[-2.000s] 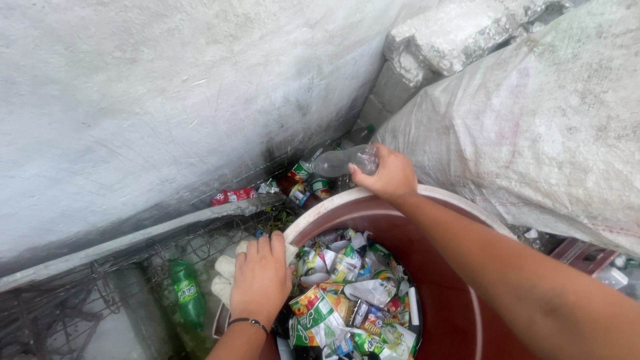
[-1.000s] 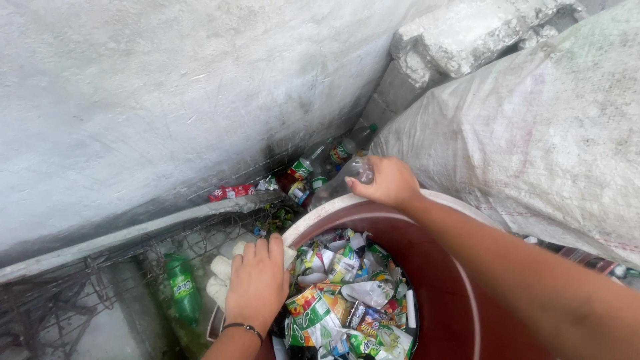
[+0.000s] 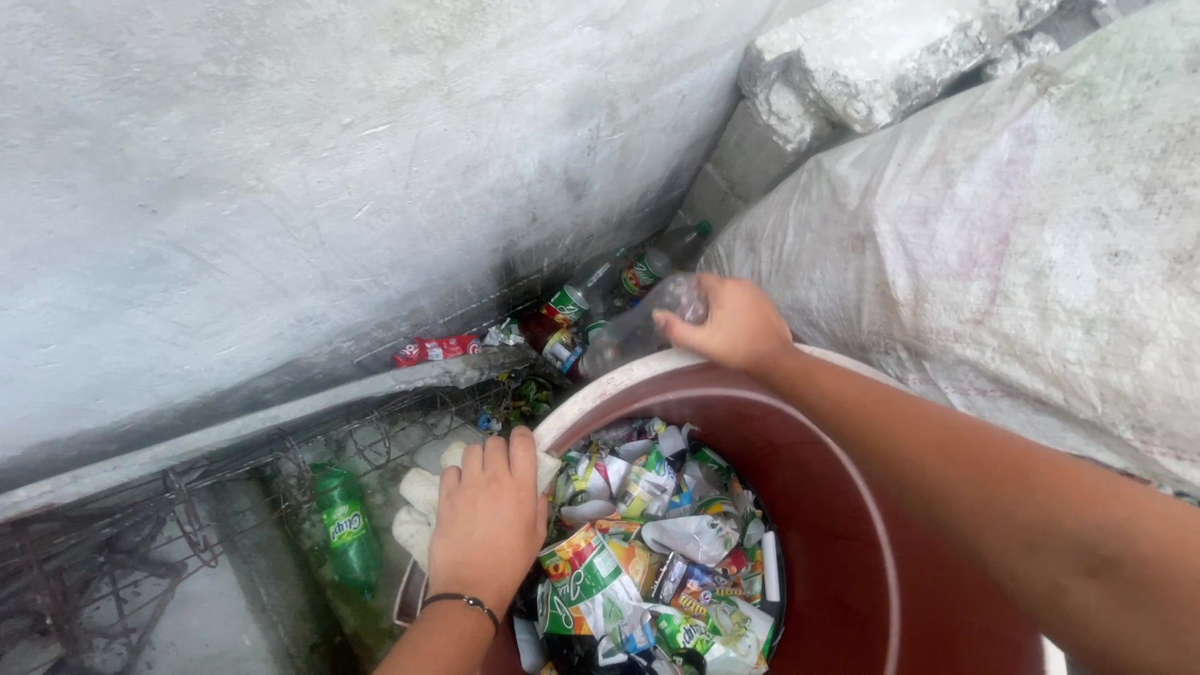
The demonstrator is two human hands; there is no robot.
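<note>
My right hand (image 3: pixel 736 323) grips the end of a clear plastic bottle (image 3: pixel 633 330) just beyond the far rim of a dark red plastic bucket (image 3: pixel 844 487). My left hand (image 3: pixel 489 516) rests over the bucket's left rim, beside or on an off-white glove (image 3: pixel 422 502). Inside the bucket lies a heap of torn bottle labels and wrappers (image 3: pixel 647 553). More plastic bottles, one with a green cap (image 3: pixel 689 239), lie in the gap between the wall and the bucket. A green soda bottle (image 3: pixel 345 530) lies on the ground at the left.
A whitish concrete wall (image 3: pixel 328 169) runs along the left and back. Broken concrete (image 3: pixel 872 56) lies at the top right, above a large full woven sack (image 3: pixel 1012 244). Wire mesh (image 3: pixel 112 581) and a long pale bar (image 3: pixel 244 427) are at the left. A crushed red wrapper (image 3: pixel 439 350) lies by the wall.
The right hand has lowered the clear bottle toward the other bottles behind the bucket; two seconds ago it was held more level above the rim. The left hand has stayed at the bucket's left rim.
</note>
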